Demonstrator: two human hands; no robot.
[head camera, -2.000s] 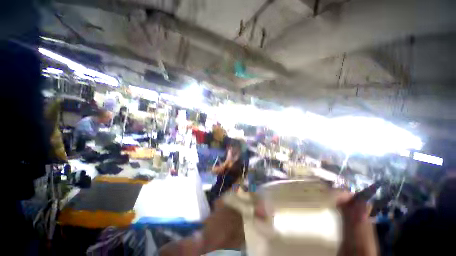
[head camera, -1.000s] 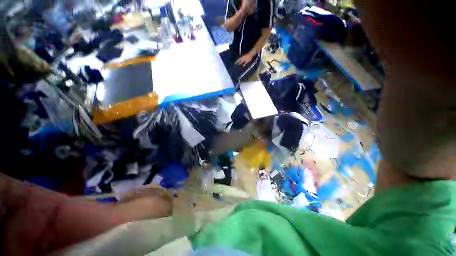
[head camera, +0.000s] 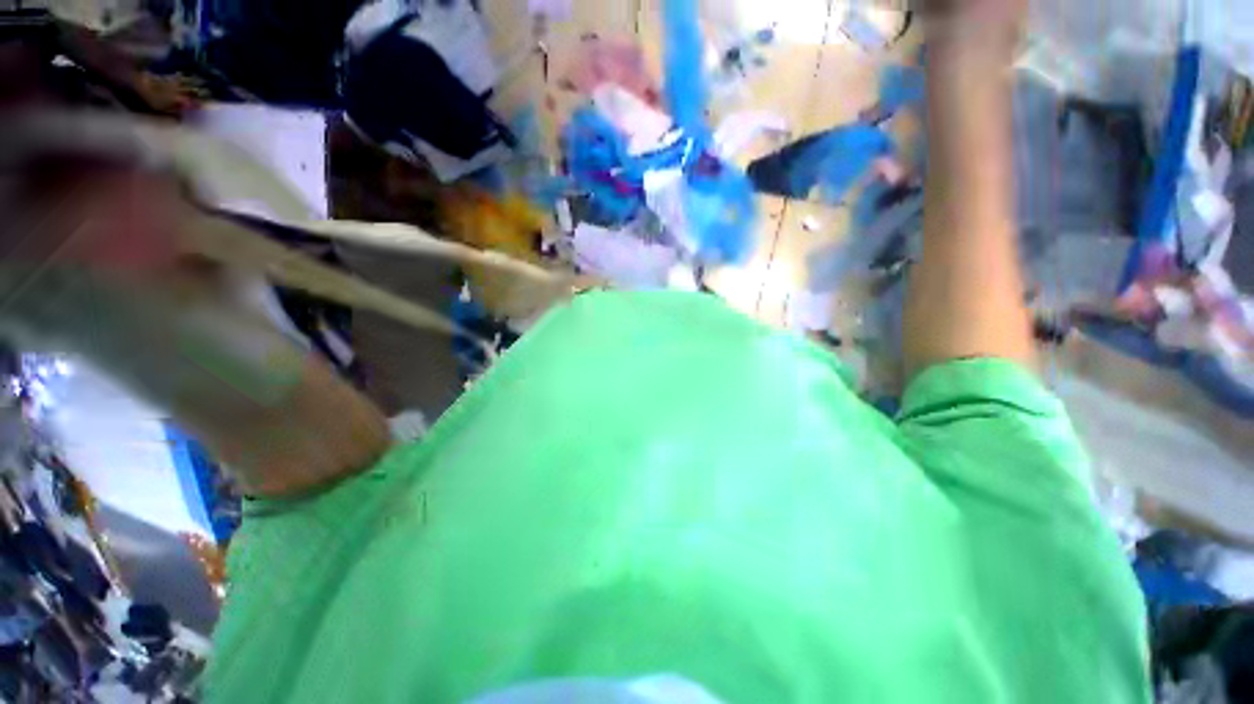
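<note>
My left hand (head camera: 117, 227) is at the far left, blurred, with its forearm reaching up from the green sleeve. Long cream tape strips (head camera: 371, 296) run from this hand to the right, down to the front of the green shirt. The hand appears closed on them, though the fingers are not clear. My right arm stretches straight up at the right. My right hand (head camera: 974, 17) is at the top edge, blurred and partly cut off, so its fingers and anything in them cannot be made out.
The tan floor (head camera: 777, 255) is littered with blue, white, pink and dark scraps (head camera: 426, 90). A yellow thing (head camera: 495, 220) lies beyond the strips. A white surface with a blue edge (head camera: 117, 447) is at the lower left. A blue-edged upright or panel (head camera: 1169, 165) is at the right.
The view has swung down from the room to the floor and the wearer's shirt. The arms are now spread apart, the right reaching up, the left out with the strips.
</note>
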